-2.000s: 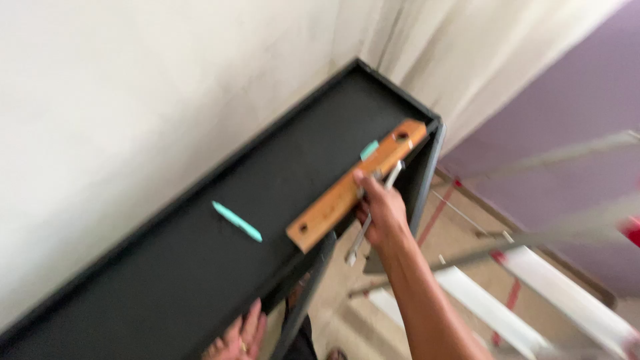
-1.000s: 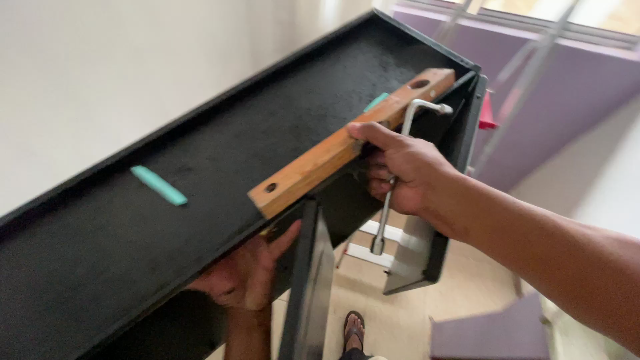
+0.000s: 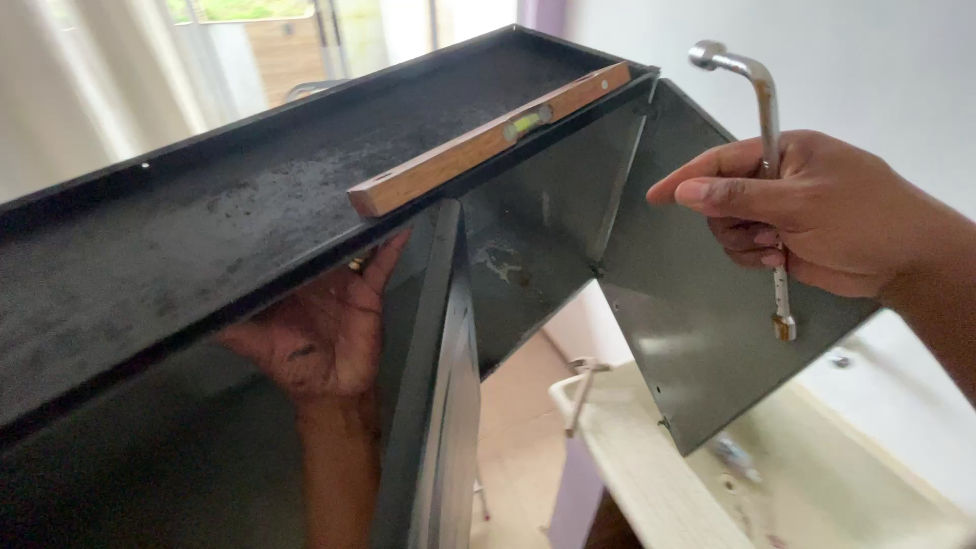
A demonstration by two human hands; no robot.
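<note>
My right hand (image 3: 808, 213) grips a metal L-shaped socket wrench (image 3: 768, 114), held upright in the air at the right. The palm of my left hand (image 3: 328, 328) is raised beneath the front edge of a black cabinet (image 3: 229, 221), fingers spread, fingertips partly hidden by that edge. It holds no tool that I can see. A wooden spirit level (image 3: 457, 156) with a yellow-green vial lies along the front edge of the cabinet's top, between my hands. One cabinet door (image 3: 438, 381) stands open beside my left forearm; another (image 3: 686, 267) hangs open behind the wrench.
Below the right door is a cream sink (image 3: 823, 442) with a hammer (image 3: 583, 396) on its left rim. A curtain (image 3: 99, 84) and a window (image 3: 236, 11) are behind the cabinet at the left. A white wall rises at the right.
My right hand has let go of the level and moved off to the right with the wrench. The view has swung strongly, and the turquoise pen is out of sight.
</note>
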